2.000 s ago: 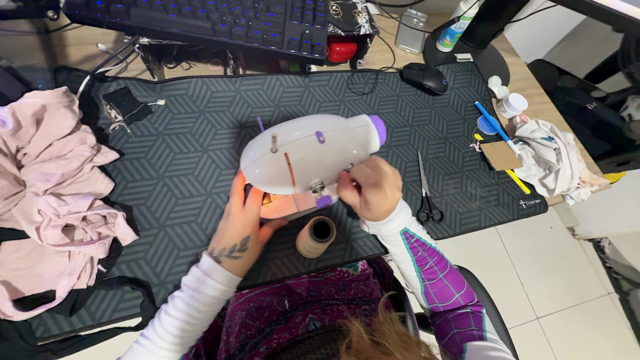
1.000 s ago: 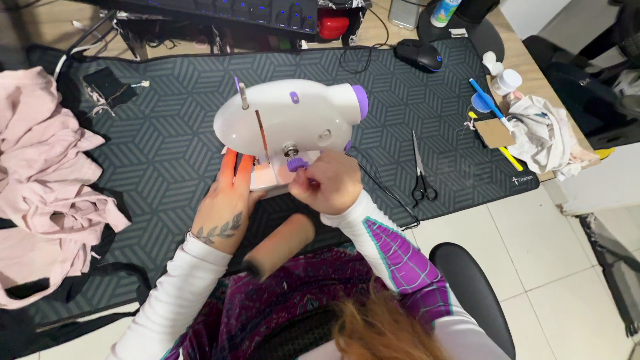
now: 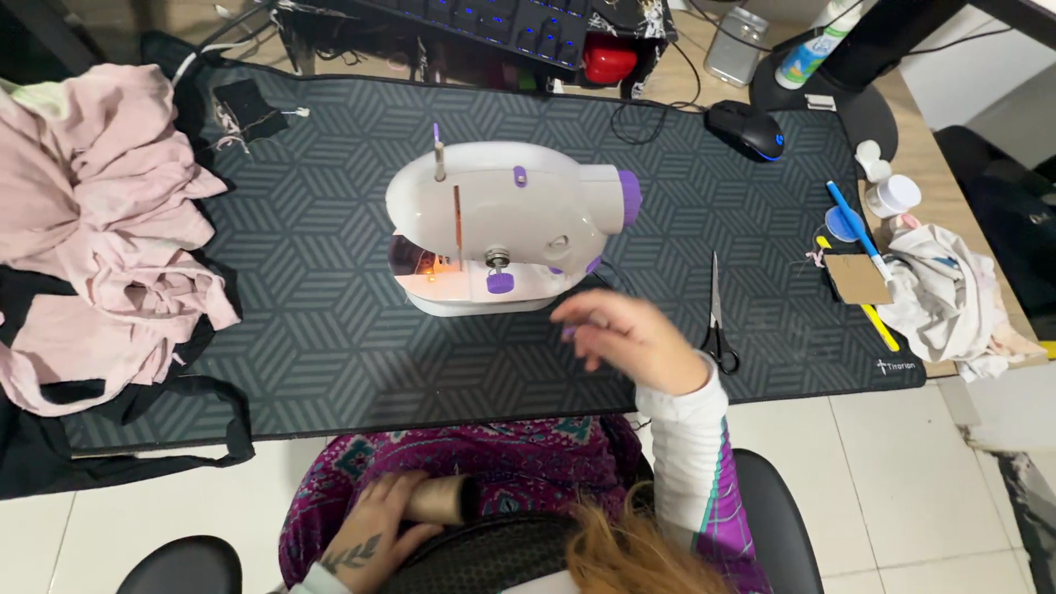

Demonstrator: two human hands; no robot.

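A small white sewing machine with purple knobs [image 3: 511, 198] stands on the dark patterned desk mat, its lamp glowing orange over the needle area. Down at my lap, my left hand [image 3: 384, 516] is closed around a cone of beige thread [image 3: 437, 500], which lies on its side on the patterned purple cloth. My right hand [image 3: 631, 334] is raised just right of the machine's front base, fingers partly spread; a small purple spot shows at its fingers, too unclear to name. To its right, scissors with black handles [image 3: 719, 330] lie on the mat.
Pink fabric [image 3: 99, 214] and black fabric [image 3: 223, 412] cover the left side. A computer mouse [image 3: 745, 130], a jar [image 3: 893, 196], pens, cardboard [image 3: 858, 279] and white cloth [image 3: 949, 297] are at the right. A keyboard [image 3: 495, 25] lies at the back.
My left hand has gone from the machine down to the lap and taken hold of the thread cone. My right hand has come away from the machine's front knob.
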